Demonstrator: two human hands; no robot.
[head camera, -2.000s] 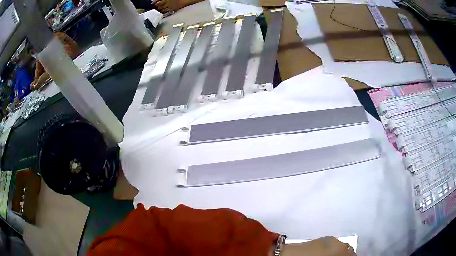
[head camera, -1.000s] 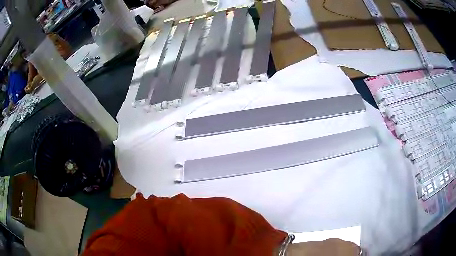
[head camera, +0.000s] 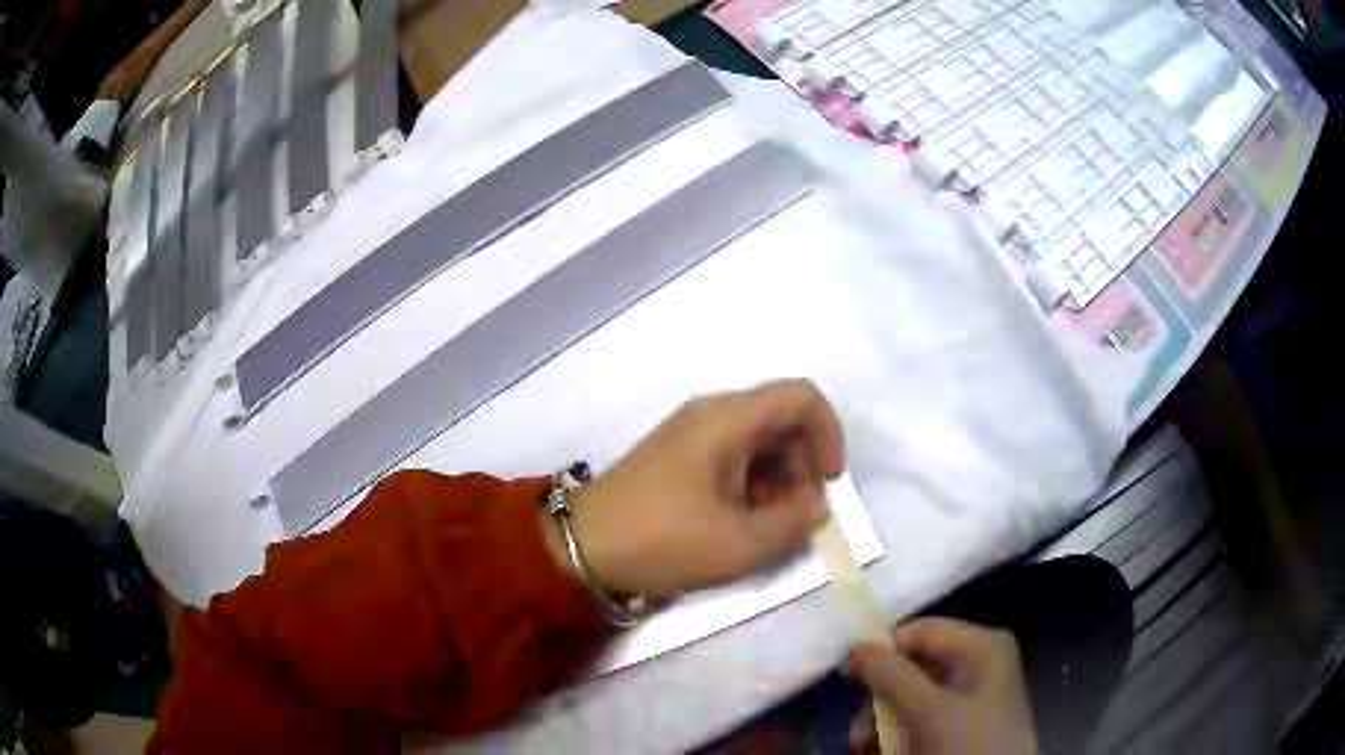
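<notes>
A bright white flat strip (head camera: 716, 609) lies on the white padding cloth (head camera: 944, 369) at the near edge, partly under my left hand. A short length of pale yellow masking tape (head camera: 844, 568) runs across the strip's right end. My left hand (head camera: 723, 487), with a bracelet at the wrist, pinches the tape's upper end. My right hand (head camera: 944, 682) grips the tape's lower part off the cloth's edge. The tape roll is not clearly seen. Two grey strips (head camera: 487, 221) lie side by side farther back on the cloth.
Several grey strips (head camera: 266, 133) lie at the far left. A printed pink sheet (head camera: 1187, 244) with rows of white strips lies at the far right. A dark round fan (head camera: 67, 634) stands left. Stacked metal-looking strips (head camera: 1180, 590) are below the cloth at right.
The view has turned to the right and down. My left hand has come up into view and now holds tape. My right hand has appeared, also holding it.
</notes>
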